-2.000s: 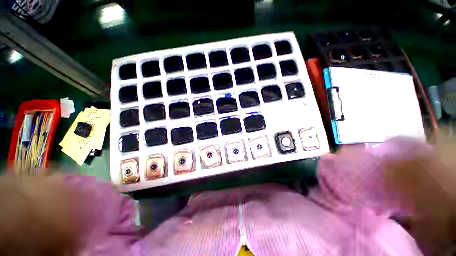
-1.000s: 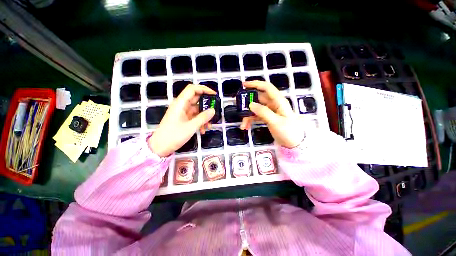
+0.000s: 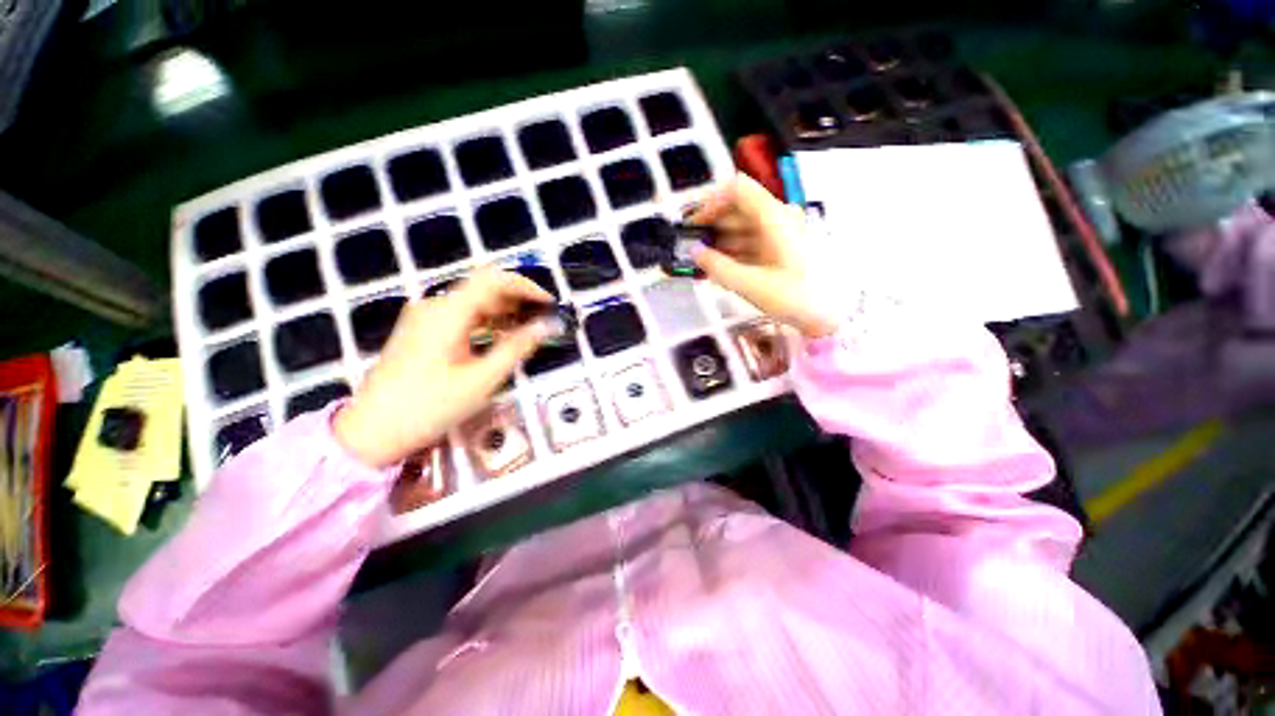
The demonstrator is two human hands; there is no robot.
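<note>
The white tray [image 3: 420, 119] lies tilted before me, with black smartwatch units [image 3: 417, 175] in its upper rows. Light-backed units [image 3: 571, 414] with dark round centres sit in its bottom row, with one black unit [image 3: 703, 365] among them. My left hand [image 3: 455, 357] is over the lower middle of the tray, its fingertips on a dark smartwatch unit [image 3: 561, 325], blurred. My right hand [image 3: 762, 252] is at the tray's right side and pinches another dark smartwatch unit [image 3: 689, 252]. Fingers partly hide both units.
A red bin [image 3: 45, 490] with thin sticks and yellow paper slips [image 3: 91, 469] bearing a black unit are at left. A white record sheet [image 3: 930, 231] lies over a black tray [image 3: 895, 112] at right. A fan-like grey object [image 3: 1189, 161] and a pink sleeve [image 3: 1230, 259] show at far right.
The view has turned, so the tray appears tilted and further left. My hands have moved apart and lower over the tray; the lit text on the units no longer shows.
</note>
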